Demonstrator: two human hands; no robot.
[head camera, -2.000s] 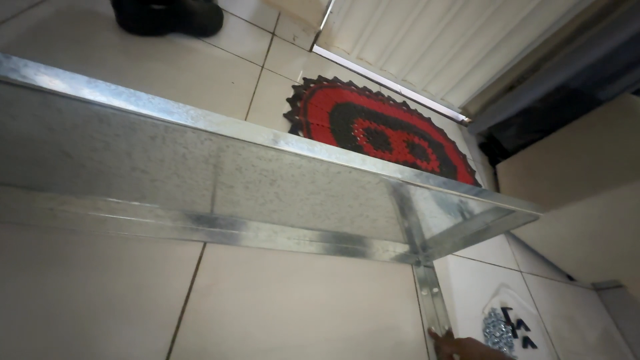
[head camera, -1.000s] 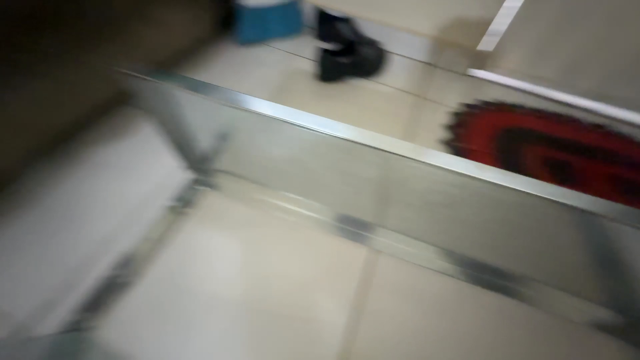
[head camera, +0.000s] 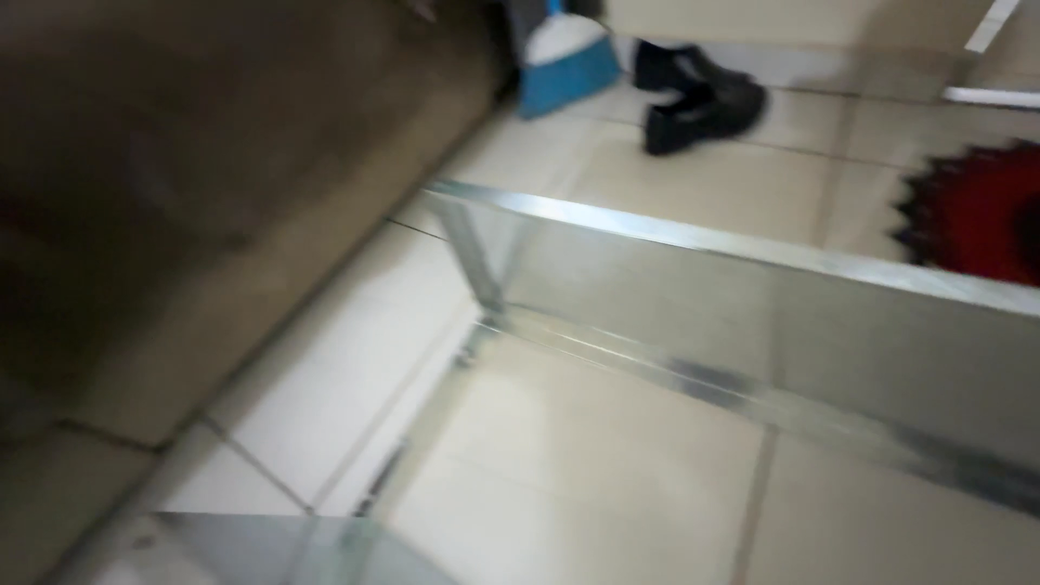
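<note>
Neither of my hands is in view now. A metal-edged frame (head camera: 699, 236) with a translucent panel (head camera: 650, 301) runs from the middle of the view to the right edge. Its left corner has a short metal upright (head camera: 471, 260), which meets a lower rail (head camera: 601, 345). From that lower corner a thin metal bar (head camera: 390, 475) runs toward the bottom left. A pale, see-through piece (head camera: 317, 548), perhaps glass, shows at the bottom edge. The picture is blurred, so finer parts cannot be told.
A large brown surface (head camera: 244, 203) fills the upper left, above the tiled floor (head camera: 617, 455). At the top are a blue and white broom (head camera: 573, 69) and a pair of black shoes (head camera: 703, 101). A red and black mat (head camera: 975, 215) lies at the right.
The view has swung left, bringing in the broom and the frame's left corner. A hand seen at the bottom right two seconds ago is out of view.
</note>
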